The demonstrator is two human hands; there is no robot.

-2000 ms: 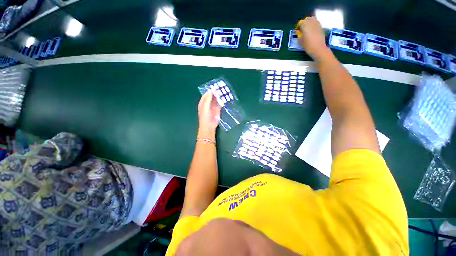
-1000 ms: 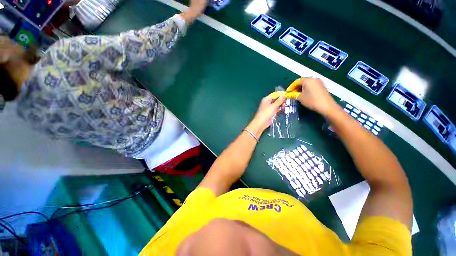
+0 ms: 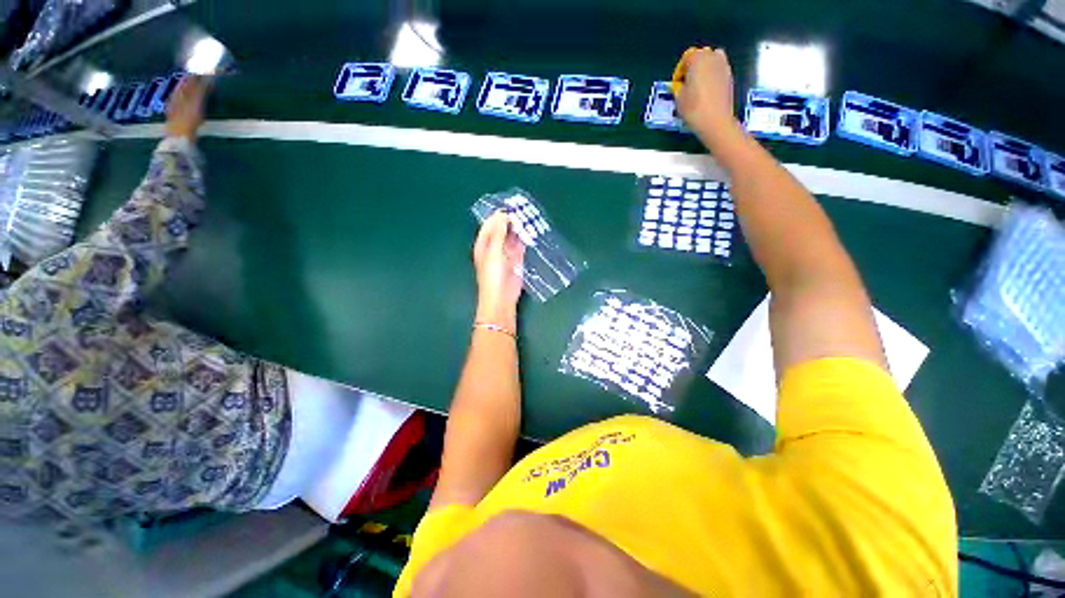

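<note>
My left hand (image 3: 500, 251) holds a clear carrier sheet (image 3: 547, 264) with a few white pieces near its top end, above the green work surface. My right hand (image 3: 705, 94), with yellow finger cots, is over an electronic unit (image 3: 665, 108) in the row on the belt and partly covers it. Its fingertips are bent down, and whether they hold a white piece cannot be seen. A second pad sheet (image 3: 687, 217) lies near the pale strip. A crinkled third pad sheet (image 3: 632, 352) lies nearer my body.
More electronic units (image 3: 589, 99) line the dark green belt. A white paper sheet (image 3: 747, 360) lies partly under my right arm. Clear packs (image 3: 1028, 292) and a crumpled clear bag (image 3: 1025, 463) are at the right. Another worker's hand (image 3: 187, 108) reaches to the belt at the left.
My hands were together at the clear sheet one second ago. My right hand has moved away to a unit on the belt; my left still holds the sheet. The view has turned.
</note>
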